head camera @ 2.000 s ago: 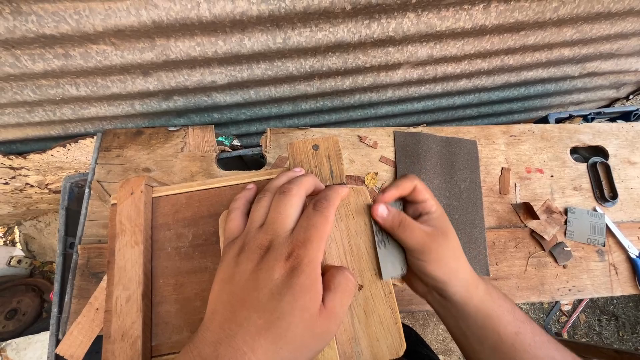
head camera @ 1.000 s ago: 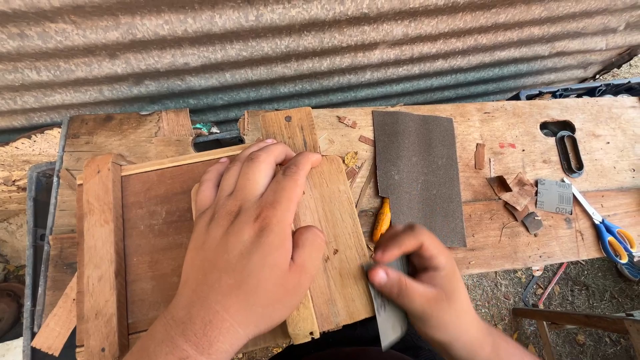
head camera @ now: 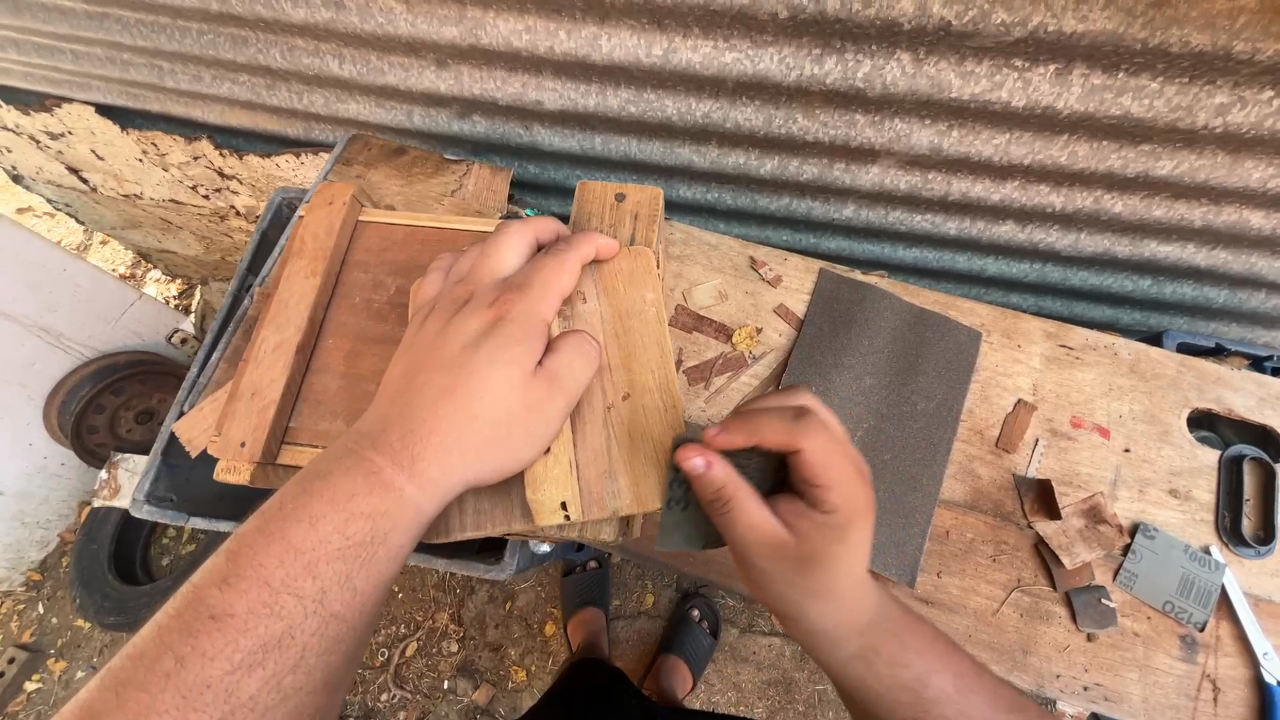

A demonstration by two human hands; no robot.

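My left hand (head camera: 500, 350) lies with spread fingers on a board of joined wooden strips (head camera: 630, 400), pressing on its face. Between the thumb and fingers of my right hand (head camera: 790, 490) is a piece of sandpaper (head camera: 688, 510), its printed back showing, against the board's right edge. Under the board is a wooden piece with a nail head (head camera: 617, 215). To the left is a reddish wooden panel (head camera: 390, 300) with a thick wooden batten (head camera: 290, 330) along its side. A large dark sheet of sandpaper (head camera: 880, 400) lies flat right of the board.
The wooden bench (head camera: 1040, 380) carries wood scraps (head camera: 700, 325), worn sandpaper pieces (head camera: 1085, 530), a printed sandpaper piece (head camera: 1170, 575) and scissors (head camera: 1245, 620). A black plastic crate (head camera: 190, 490) is under the panel. Corrugated metal (head camera: 800, 130) stands behind; a tyre (head camera: 110, 570) lies at lower left.
The board has turned a little and its right edge shows more fully. My right hand with the sandpaper has shifted along that edge. The view has swung, bringing feet and a tyre into sight.
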